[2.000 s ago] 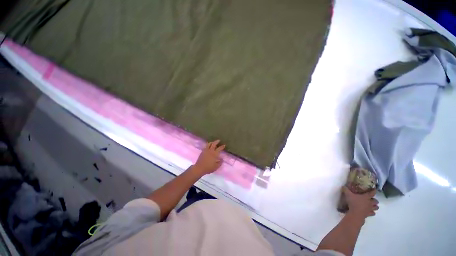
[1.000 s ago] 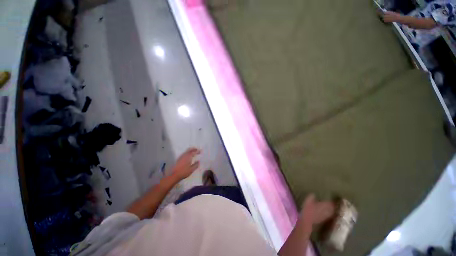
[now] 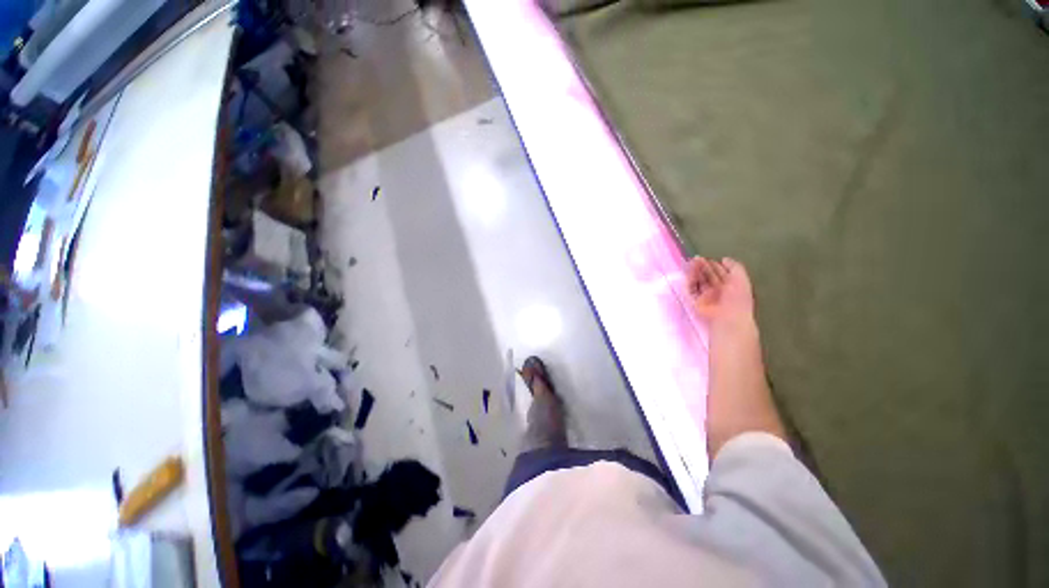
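The olive-green fabric ply (image 3: 886,230) covers the right side of the view, with its long edge running above the pink underlay paper (image 3: 627,195). My right hand (image 3: 719,289) is at that edge, over the pink strip. Its fingers are curled, and no object shows in it; whether it pinches the cloth edge cannot be told. My left hand is not in view. The cloth weight is not in view.
An aisle floor (image 3: 460,230) with dark scraps runs along the left of the spreading table. Heaped offcuts (image 3: 288,356) lie under the neighbouring table (image 3: 150,264), which bears a yellow item (image 3: 151,492). My foot (image 3: 535,374) is in the aisle.
The view has turned from the fabric end to the long side and aisle. The cloth weight, held in my right hand in both earlier frames, no longer shows. My left hand has left the view.
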